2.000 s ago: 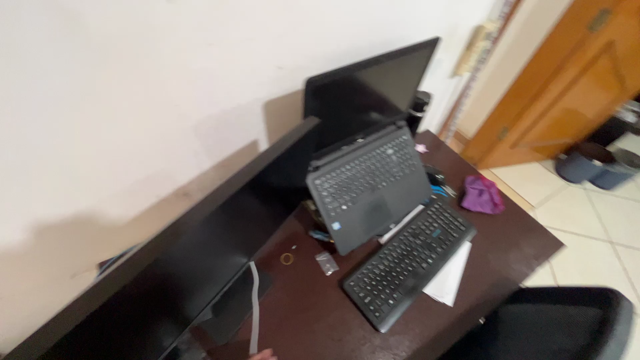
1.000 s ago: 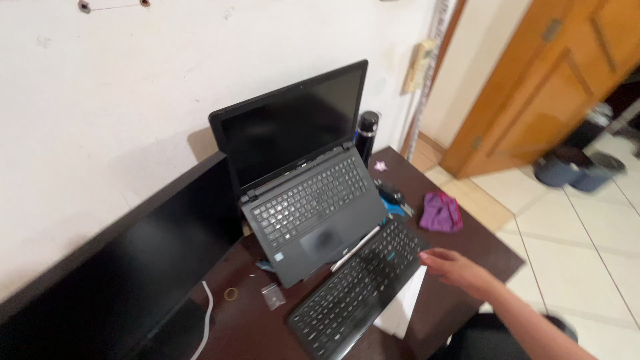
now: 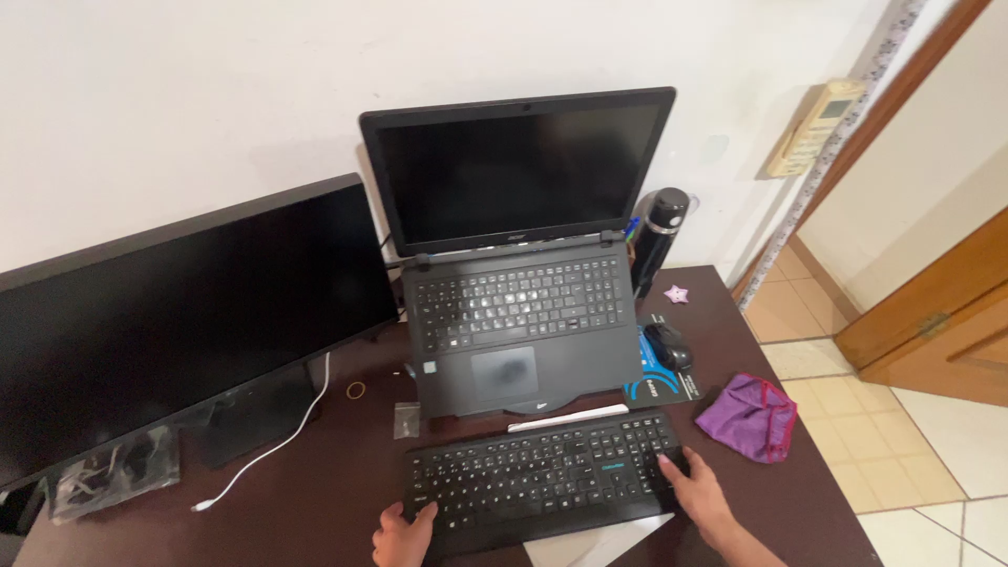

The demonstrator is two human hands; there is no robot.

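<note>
A black computer keyboard (image 3: pixel 543 480) lies at the front of the dark desk, gripped at both ends. My left hand (image 3: pixel 405 535) holds its left end, thumb on top. At the right end, my right hand (image 3: pixel 697 488) has its thumb over the number keys and its fingers at the edge. Behind it an open black laptop (image 3: pixel 520 299) stands raised and tilted, its screen dark. A white strip (image 3: pixel 568 417) lies between laptop and keyboard, and white paper (image 3: pixel 598 542) shows partly under the keyboard's front edge.
A black monitor (image 3: pixel 197 307) stands at left, near a white cable (image 3: pixel 283 443) and clear plastic bags. To the right are a black mouse (image 3: pixel 668 346) on a mouse pad (image 3: pixel 660 378), a purple cloth pouch (image 3: pixel 750 417), a star-shaped item (image 3: pixel 676 294) and a black bottle (image 3: pixel 660 236).
My left hand has come into view on the keyboard's left end. My right hand now grips the right end. The keyboard lies straighter before the laptop; the view has turned.
</note>
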